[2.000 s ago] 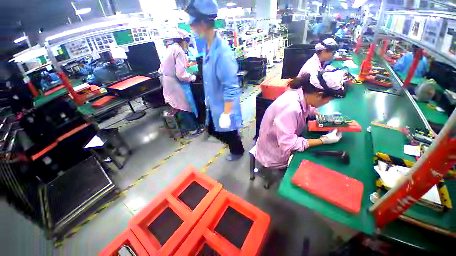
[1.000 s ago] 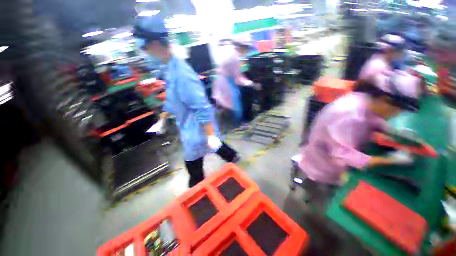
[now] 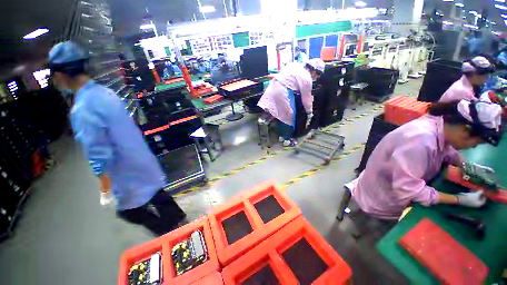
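Note:
Neither of my hands is in the picture. Red foam trays [image 3: 218, 216] lie side by side nearest in front of me, at the bottom centre. The tray at the left holds a circuit board assembly [image 3: 189, 252] in one pocket and another circuit board assembly [image 3: 145, 271] in the pocket to its left, cut off by the lower edge. The tray beside it has two empty pockets with dark bottoms [image 3: 237, 227]. The tray at the lower right [image 3: 332, 260] also shows two dark, empty pockets, one partly cut off.
At the right, a seated person in pink [image 3: 397, 161] works at a green bench [image 3: 397, 247] with a flat red foam slab [image 3: 445, 253] on it. A person in blue [image 3: 114, 145] is at the left. A low metal trolley [image 3: 321, 146] stands on the floor behind.
The view has turned left, so the trays and bench sit further right and the boards show clearly. The person in blue has walked to the left.

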